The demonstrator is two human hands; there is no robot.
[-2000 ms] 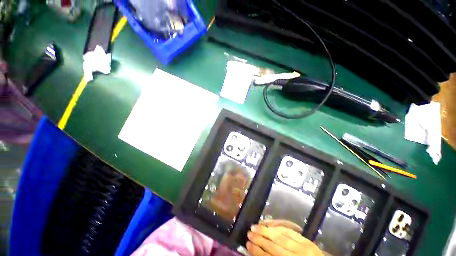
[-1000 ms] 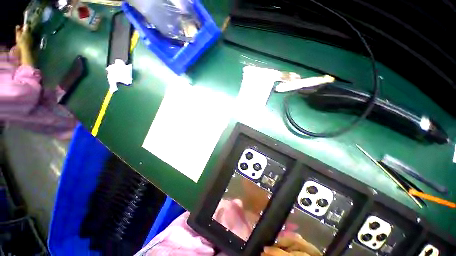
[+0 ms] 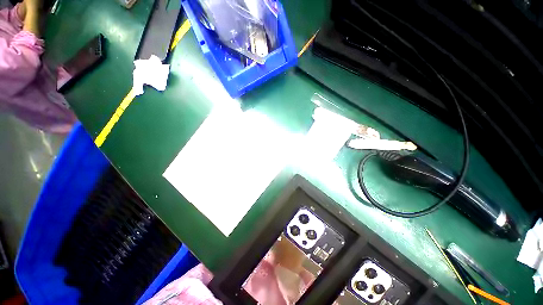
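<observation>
The black phone tray (image 3: 357, 243) lies at the bottom centre, cut off by the lower edge. An open-back phone (image 3: 292, 256) sits in its left slot, its pale camera block with round lenses toward the top. A second phone (image 3: 375, 286) shows partly in the slot to its right. Both have shiny, mirror-like backs. A pink sleeve (image 3: 181, 289) of mine shows at the bottom edge, left of the tray. Neither of my hands is directly in view; only a blurred pinkish reflection shows in the left phone's back.
A white sheet (image 3: 223, 173) lies left of the tray. A blue parts box (image 3: 256, 77) stands above it. The electric screwdriver (image 3: 452, 193) and tray stack (image 3: 393, 59) are at the right. A blue bin (image 3: 44, 196) stands lower left. Another person's sleeve (image 3: 30, 77) is upper left.
The view has shifted, so the tray sits lower and fewer phones show. The hand seen at the tray's lower edge earlier is out of the picture. The other person's arm has come in at upper left.
</observation>
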